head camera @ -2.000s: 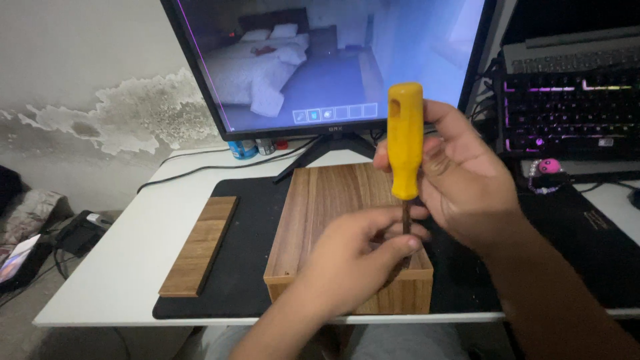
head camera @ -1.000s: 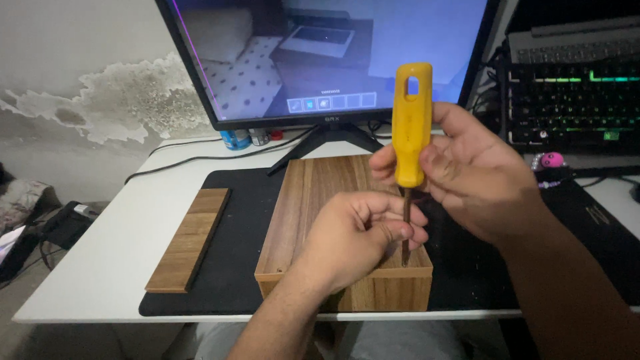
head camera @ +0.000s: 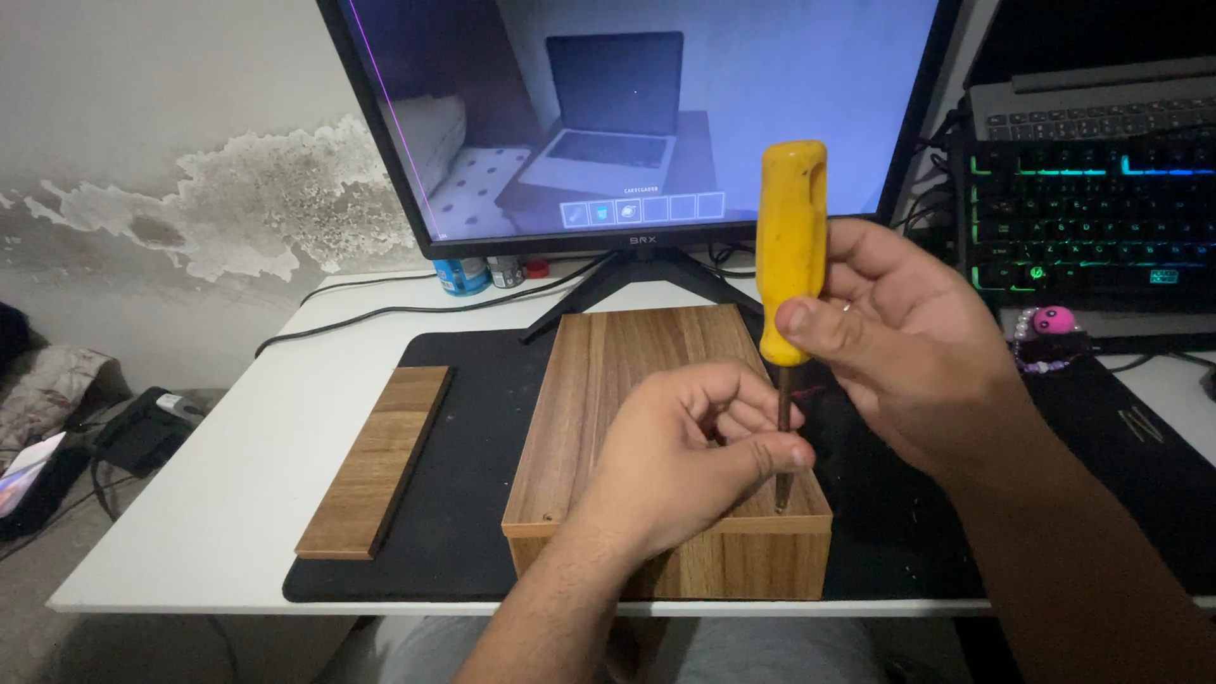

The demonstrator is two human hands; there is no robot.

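A screwdriver with a yellow handle (head camera: 793,252) stands nearly upright, its tip at a screw (head camera: 780,511) near the front right corner of a wood-grain box (head camera: 655,380). The fingers and thumb of my right hand (head camera: 902,351) grip the lower handle. Lower down, my left hand (head camera: 693,456) has its thumb and fingers around the metal shaft, its wrist over the front edge of the box. Near the front left corner of the top is a small hole or screw (head camera: 548,518). A narrow wood-grain board (head camera: 380,465) lies apart, to the left.
Under the box and the board is a black desk mat (head camera: 456,475) on a white table (head camera: 190,532). A monitor (head camera: 627,242) stands behind. To the right are a lit keyboard (head camera: 1083,228), a laptop (head camera: 1121,104) and a beaded strap with a pink charm (head camera: 1053,320). Cables and cans sit behind.
The yellow handle has turned about its axis between my right fingers. Both hands stay at the same corner of the box. The picture on the monitor has changed.
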